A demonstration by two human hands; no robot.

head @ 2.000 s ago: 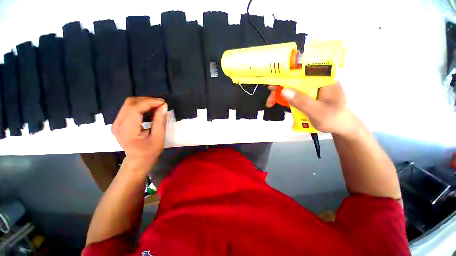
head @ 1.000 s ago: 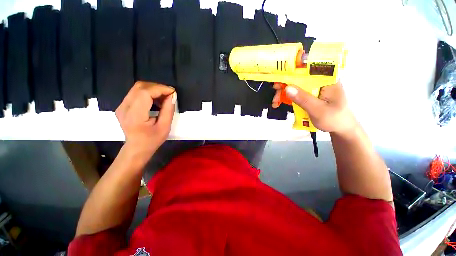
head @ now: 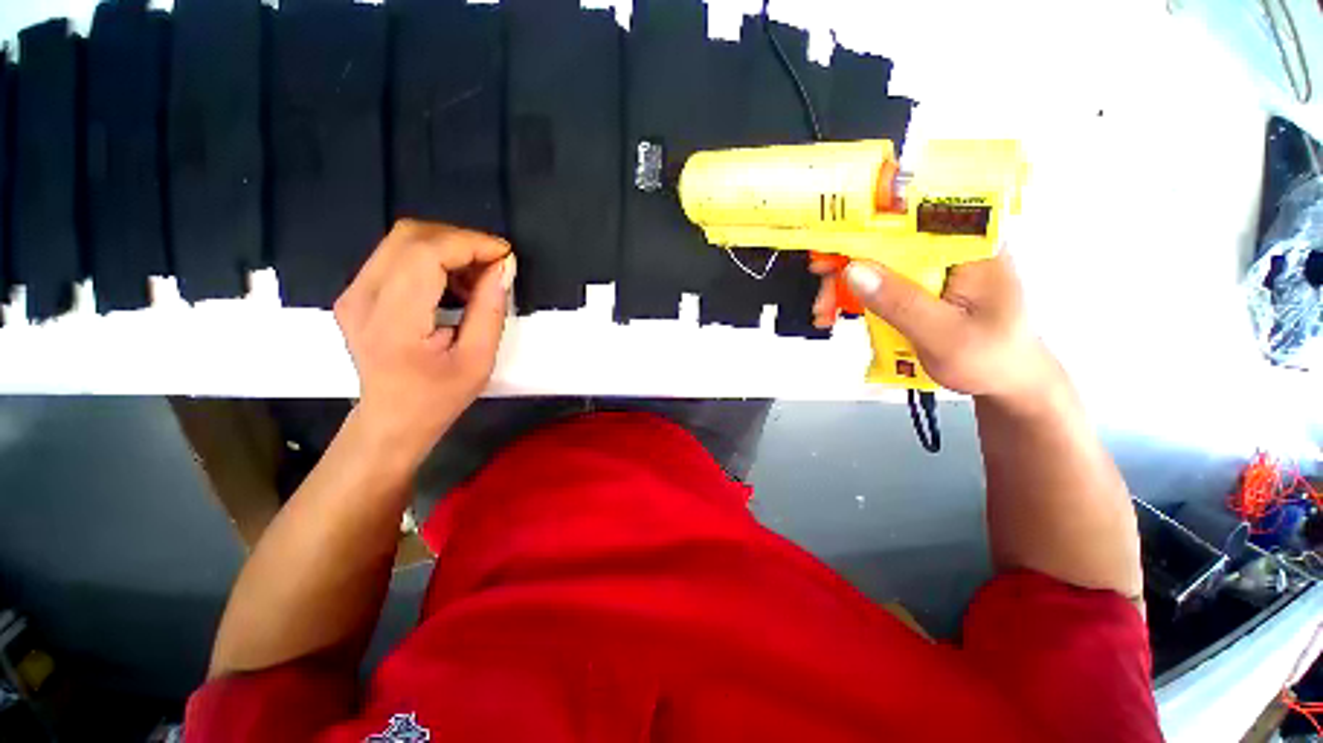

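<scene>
My right hand (head: 943, 312) is shut on the handle of a yellow hot glue gun (head: 798, 193), with fingers at its orange trigger. The gun points left, its nozzle beside a small grey rectangle (head: 649, 166) on one of the black fabric pieces (head: 563, 189). The pieces lie overlapped in a long row on the white table (head: 174, 356). My left hand (head: 428, 312) is over the lower edge of the pieces, thumb and index fingertips pinched together. Whether something tiny is between them cannot be told.
A thin black cord (head: 791, 70) runs over the pieces behind the gun. A crumpled clear plastic bag (head: 1288, 276) lies at the right. Orange strands (head: 1271, 489) and a dark bin (head: 1197, 581) are at the lower right. A brown cardboard box (head: 232, 462) is below the table edge.
The view has shifted, and the row of pieces appears further up the frame. The gun has moved slightly right, away from the grey rectangle. The left fingertips stay pinched.
</scene>
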